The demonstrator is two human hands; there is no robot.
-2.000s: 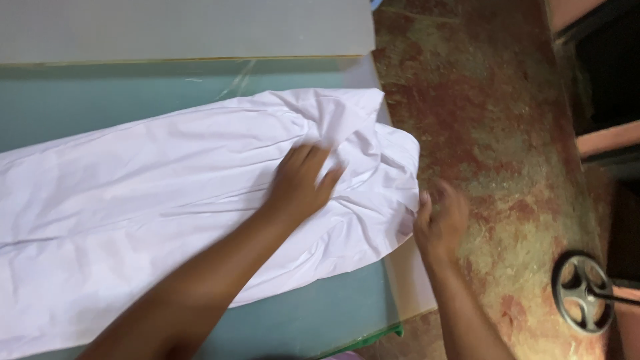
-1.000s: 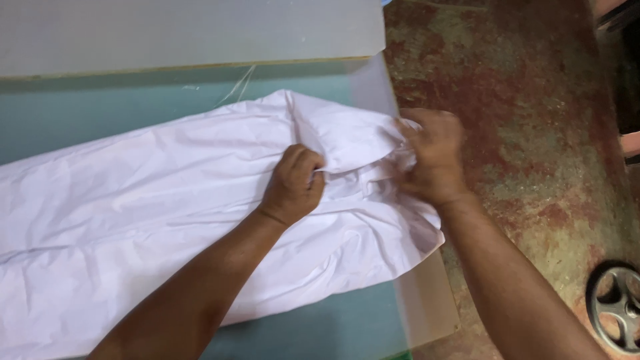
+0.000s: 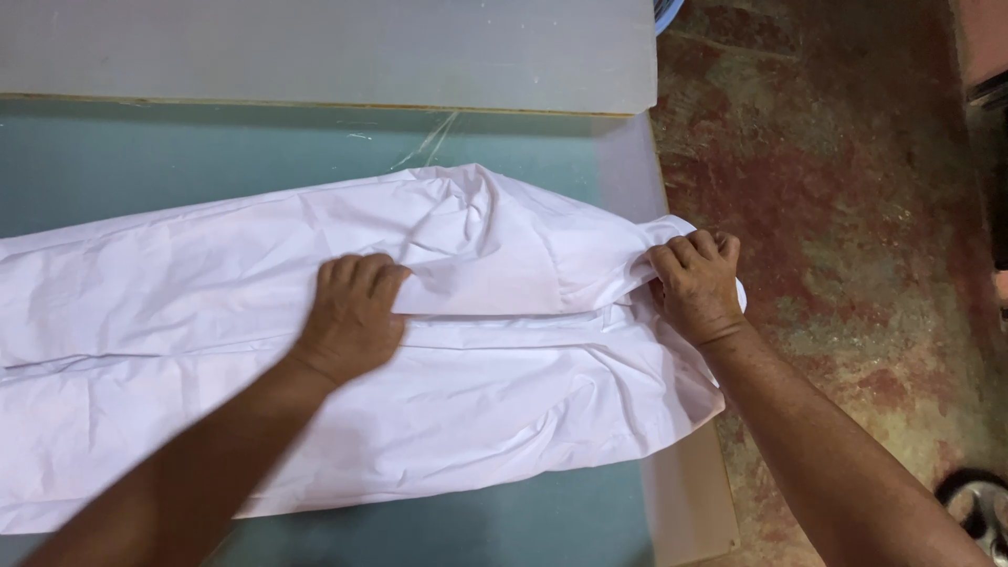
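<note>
A long white cloth garment [image 3: 488,283] lies across a blue-green tabletop, wrinkled and partly folded lengthwise, its right end reaching past the table's edge. My left hand [image 3: 358,311] pinches a fold near the middle, fingertips curled on the fabric. At the right end, my right hand [image 3: 697,283] grips the gathered edge of the cloth, its fingers closed over it. Between the two hands the upper layer is drawn straight along a fold, with the lower layer showing beneath. The fingertips of both hands are partly hidden in the fabric.
A pale grey board [image 3: 331,55] lies along the far side of the blue-green tabletop [image 3: 504,520]. Right of the table is a worn reddish concrete floor [image 3: 795,236]. A metal handwheel [image 3: 976,512] shows at the lower right, and part of a blue round object [image 3: 668,14] at the top.
My right hand, off the cloth two seconds ago, now grips its right end. The upper layer there has been pulled out straighter. My left hand stays on the middle of the cloth.
</note>
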